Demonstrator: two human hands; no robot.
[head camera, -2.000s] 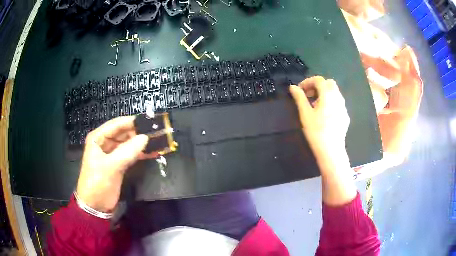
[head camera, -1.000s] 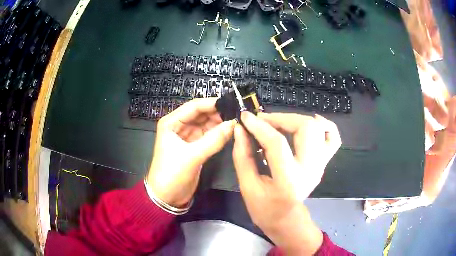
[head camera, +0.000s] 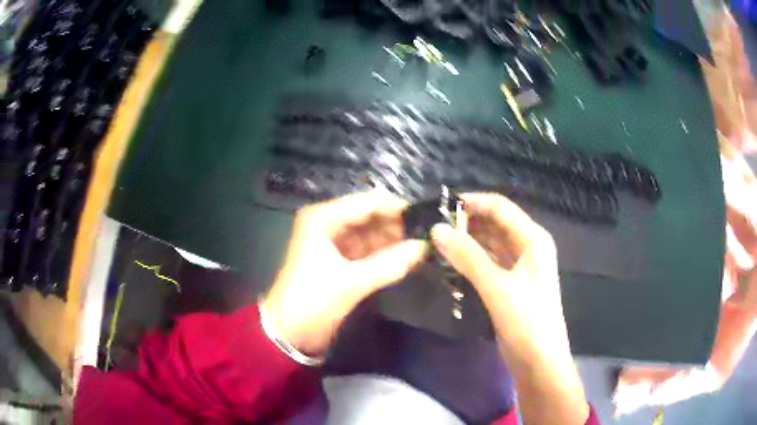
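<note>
A small black piece with shiny metal strips (head camera: 425, 217) is held between both hands above the near part of the table; the picture is blurred. My left hand (head camera: 340, 261) pinches its left side between thumb and fingers. My right hand (head camera: 515, 270) grips its right side and the metal. A shiny strip hangs below the piece. The fingers hide much of it. Tight rows of small black insert blocks (head camera: 448, 153) lie on a dark mat (head camera: 598, 249) beyond the hands.
Loose metal contacts (head camera: 419, 58) and a black piece with brass strips (head camera: 525, 98) lie beyond the rows. Black housings (head camera: 465, 18) are heaped at the far side. A wooden edge (head camera: 116, 162) and stacked black assemblies (head camera: 50, 149) are at left, pinkish wrapping (head camera: 735, 216) at right.
My right hand came from the right end of the rows to the piece in my left hand. Both hands now hold it closer to me. The view has shifted left.
</note>
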